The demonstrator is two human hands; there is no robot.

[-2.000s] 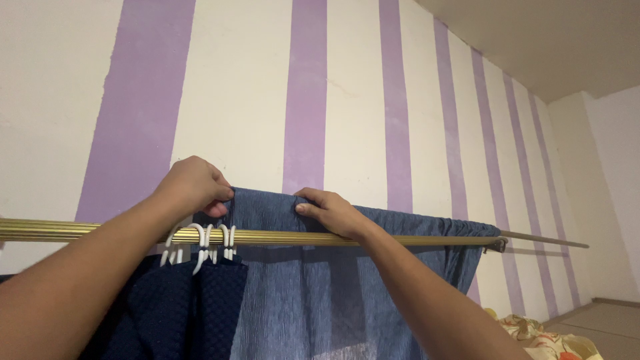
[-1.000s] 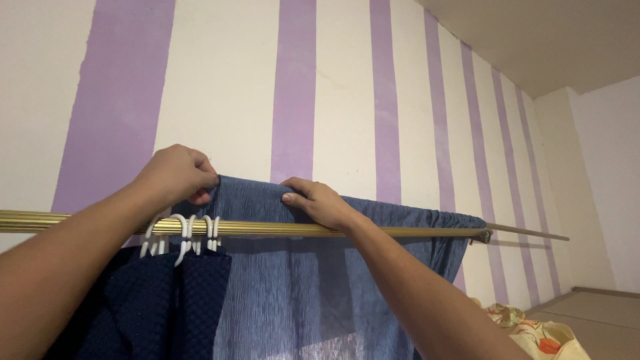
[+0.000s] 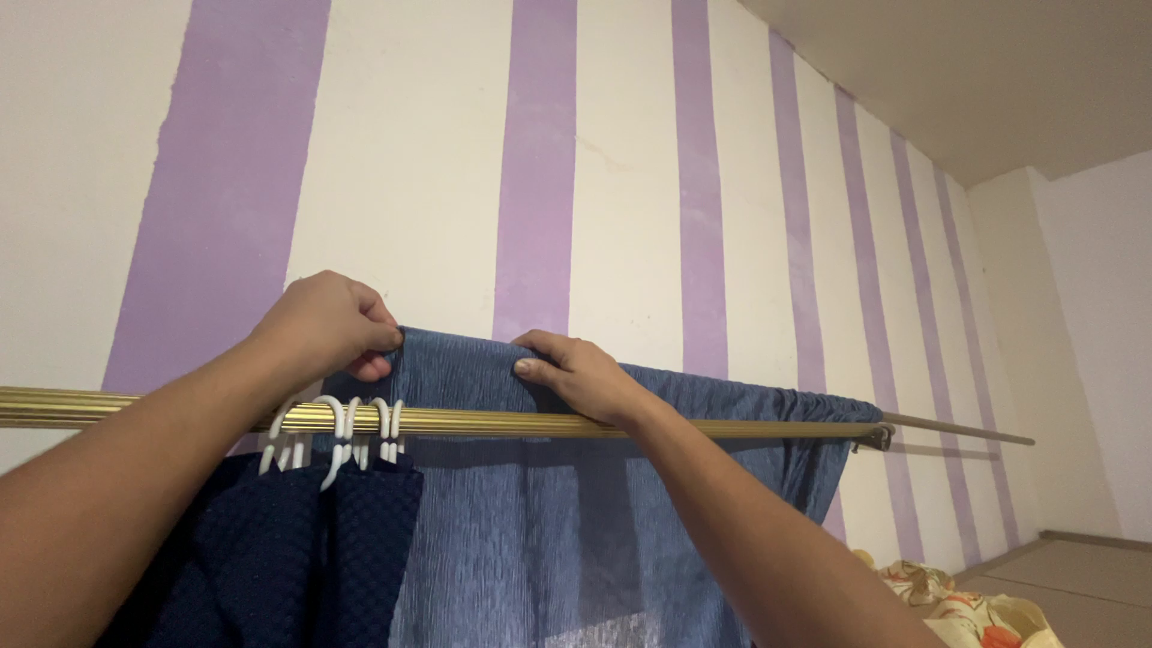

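Note:
A blue curtain [image 3: 486, 504] hangs over a rod behind a ribbed gold curtain rod [image 3: 531, 423]. My left hand [image 3: 337, 324] pinches the curtain's top left corner between thumb and fingers, above the gold rod. To its right, my right hand [image 3: 576, 373] grips the curtain's top edge, fingers over the back and thumb in front, its wrist against the gold rod. White plastic curtain rings [image 3: 337, 432] sit on the gold rod below my left hand and carry a dark navy textured curtain [image 3: 270, 549]. The rod inside the blue curtain is hidden there.
Behind the rods is a wall [image 3: 621, 180] with purple and cream stripes. A bracket [image 3: 877, 437] is at the gold rod's right end. A thinner rod [image 3: 963, 427] extends farther right. Floral fabric [image 3: 981, 616] lies at the lower right.

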